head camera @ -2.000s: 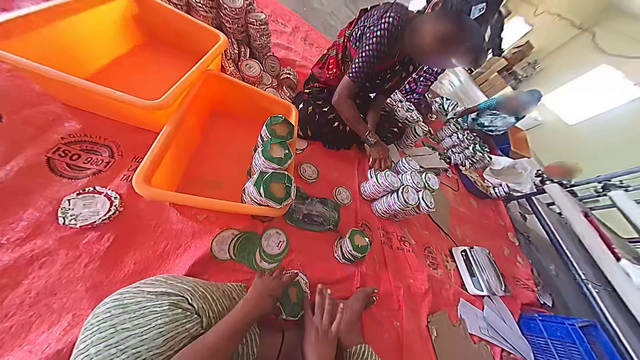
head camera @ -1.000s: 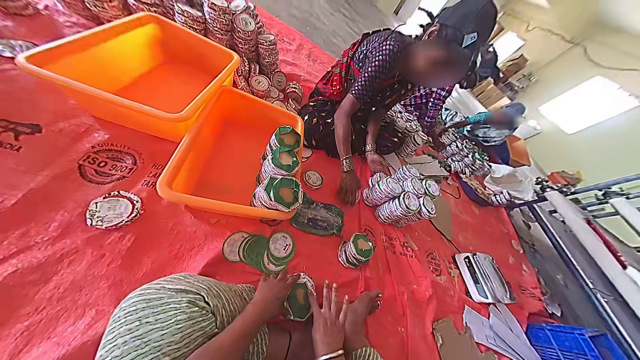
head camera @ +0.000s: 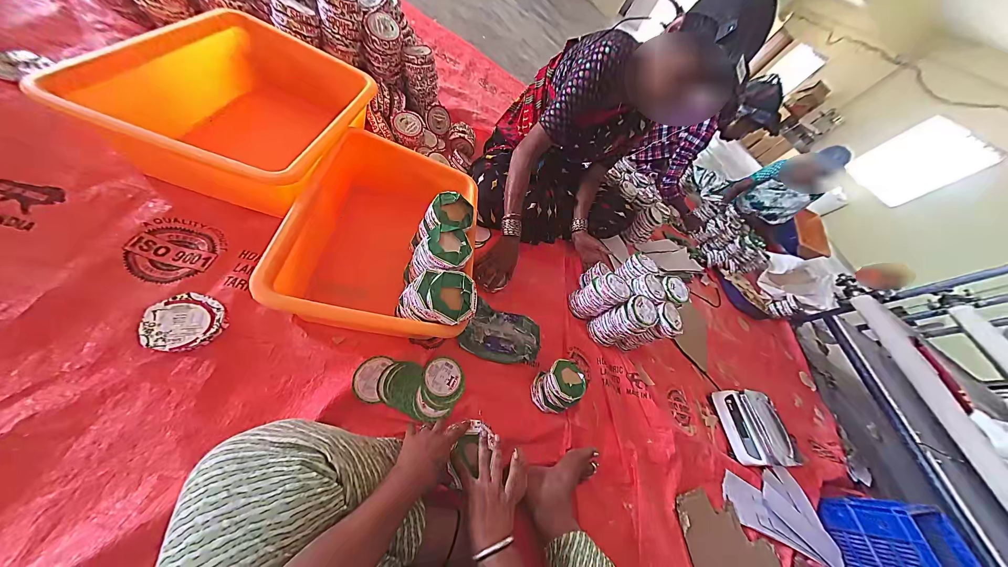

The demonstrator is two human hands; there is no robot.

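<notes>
My left hand (head camera: 429,453) grips the left side of a round packet with a green face (head camera: 466,450), low in the middle of the view. My right hand (head camera: 492,480) lies against the packet's right side with its fingers extended. Just beyond my left hand is a spread row of round green and white labels (head camera: 405,387). A short stack of wrapped discs (head camera: 559,386) sits to the right, its green end facing up. My bare foot (head camera: 555,484) is beside my right hand.
Two orange tubs (head camera: 295,303) (head camera: 189,169) stand at the left, the nearer holding several green-ended stacks (head camera: 441,295). A co-worker (head camera: 583,126) sits beyond, near grouped stacks (head camera: 630,303). A scale (head camera: 756,428), papers (head camera: 780,512) and a blue crate (head camera: 894,531) are at the right.
The co-worker's hand nearest the tubs has moved toward the nearer tub and the dark plastic bundle. My hands stay around the packet, with only small shifts.
</notes>
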